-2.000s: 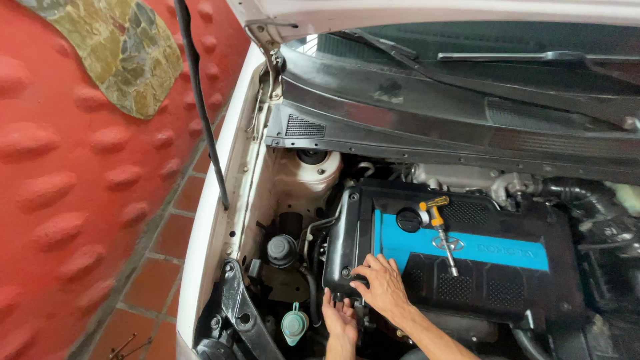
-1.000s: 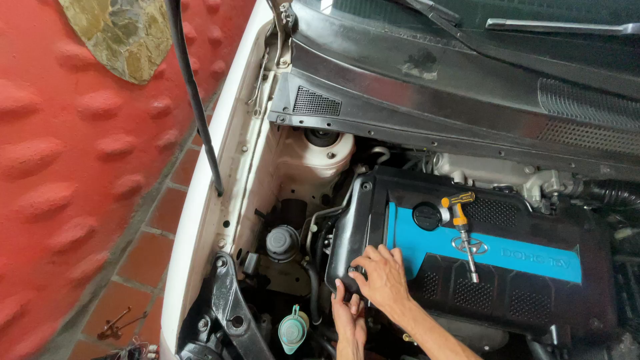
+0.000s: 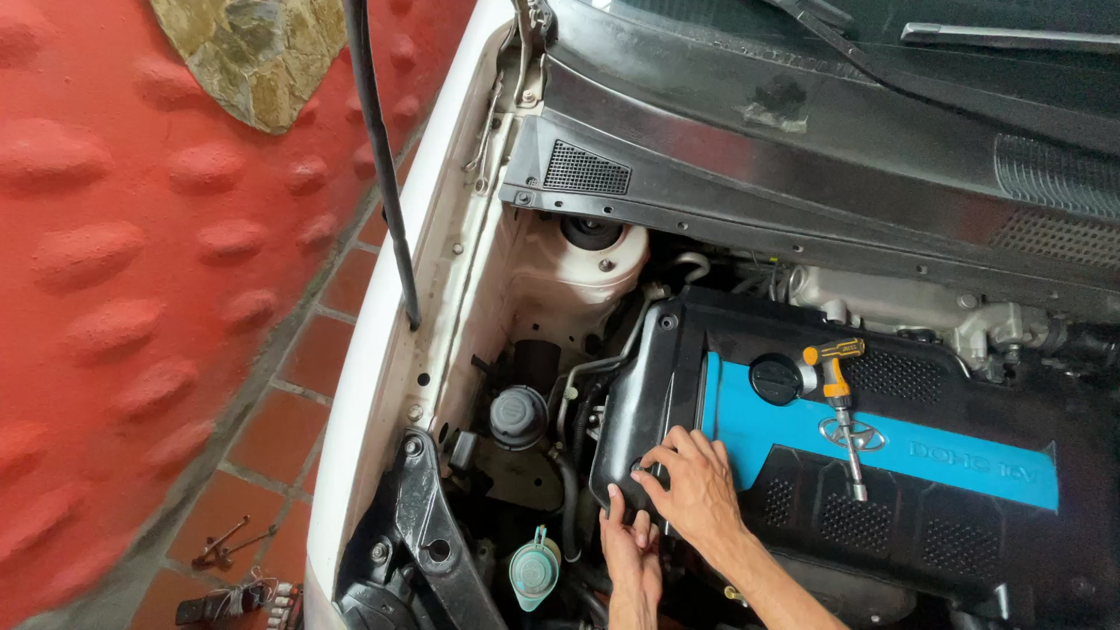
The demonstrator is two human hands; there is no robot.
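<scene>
The black plastic engine cover (image 3: 910, 542) with a blue panel lies over the engine. At its front left corner, my right hand (image 3: 696, 486) has thumb and index finger pinched at a small bolt or fastener, which they largely hide. My left hand (image 3: 632, 551) is just below, palm up, its thumb touching the cover's lower edge and its other fingers curled; no object shows in it. A yellow-and-black T-handle ratchet screwdriver (image 3: 840, 385) with a socket at its tip rests on the cover beside the black oil filler cap (image 3: 776, 379).
Left of the cover are a grey reservoir cap (image 3: 518, 417) and a pale green washer fluid cap (image 3: 535, 569). A black hood prop (image 3: 382, 166) stands by the white fender (image 3: 385, 350). Several tools, including a socket set (image 3: 284, 605), lie on the red tiles near the red wall (image 3: 105, 289).
Both hands stay at the same corner of the cover. My right hand's fingers have shifted slightly at the fastener. The view has moved closer since the first frame.
</scene>
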